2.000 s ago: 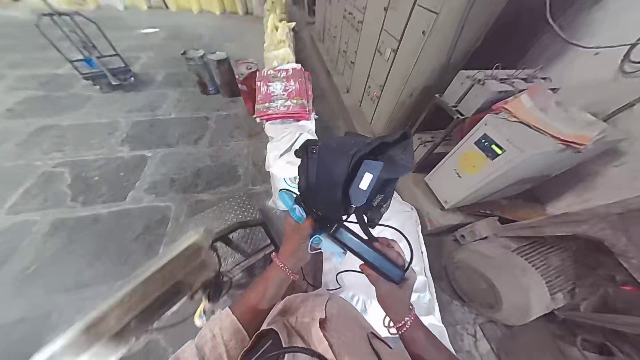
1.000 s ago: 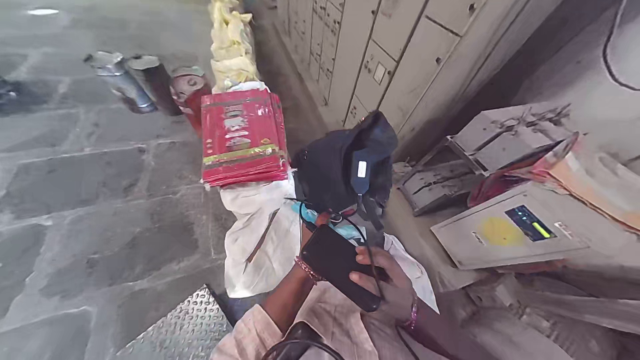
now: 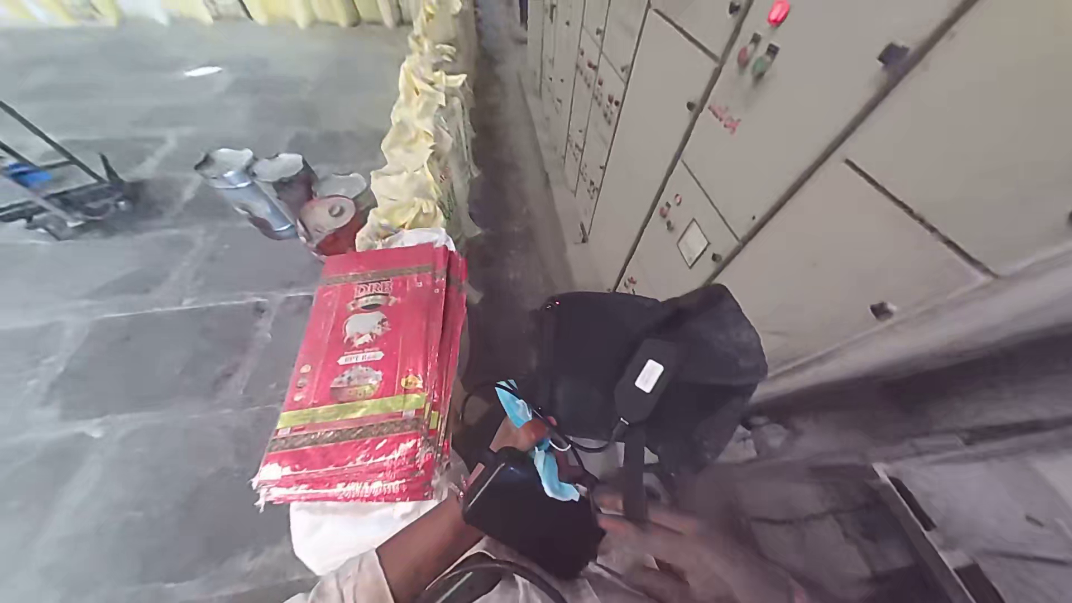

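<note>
A light-blue cloth-like strip, probably a face mask [image 3: 554,477], is pinched in my left hand [image 3: 521,435], with a thin black cable beside it. A dark rectangular device [image 3: 532,515] lies over my left wrist and covers part of it; what supports it is unclear. Blurred by motion, my right hand [image 3: 678,544] is at the right of the device, its fingers near a hanging black strap [image 3: 634,477]; its grip cannot be made out. Just beyond both hands sits a black fabric bag [image 3: 586,360], with a black tag-like piece [image 3: 646,381] bearing a white label.
Red printed sacks [image 3: 360,360] lie stacked on white sacking [image 3: 360,532] at the left. Beyond them run a row of yellowish sacks [image 3: 410,142] and several metal cans [image 3: 251,193]. Electrical cabinets [image 3: 779,167] line the right. A hand trolley [image 3: 59,201] stands far left.
My right hand has moved off the dark device toward the strap. The device was between both hands one second ago. The view has shifted strongly.
</note>
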